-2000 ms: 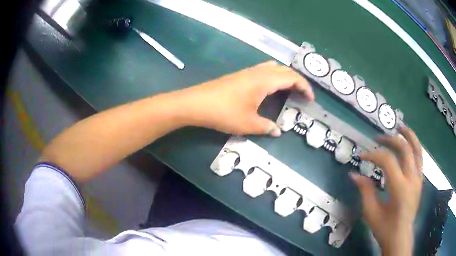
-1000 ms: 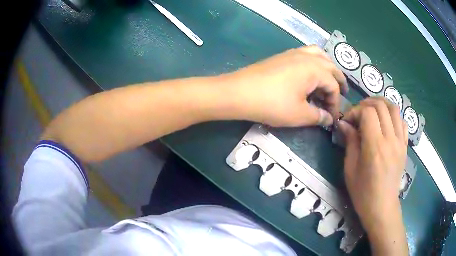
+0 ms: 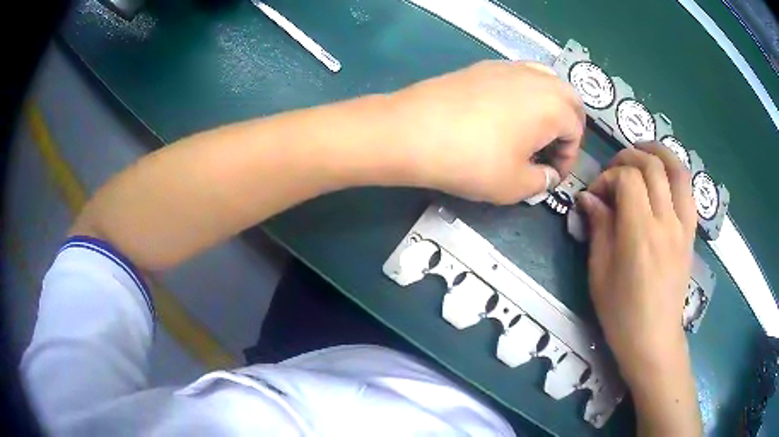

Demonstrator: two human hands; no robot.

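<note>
A silver-grey metal housing (image 3: 572, 183) lies on the green surface, mostly hidden under both hands. A small black ribbed part (image 3: 559, 203) shows in it between the hands. My left hand (image 3: 512, 136) holds the housing's left part, thumb and fingers bent round its edge. My right hand (image 3: 641, 230) lies over the housing's middle, fingers bent, fingertips at the housing near the black part; whether they pinch something small is hidden. A second open-lobed metal housing (image 3: 504, 294) lies nearer to me, untouched.
A round-faced unit (image 3: 634, 119) with several pale discs ringed in black lies just beyond my hands. A slim white tool (image 3: 297, 34) lies at the upper left. A black ridged part (image 3: 764, 388) is at the lower right edge. White lines mark the green surface.
Since two seconds ago, both hands have come together over the housing's left part; my right hand moved left from its right end. Since one second ago, they parted slightly, showing the black ribbed part.
</note>
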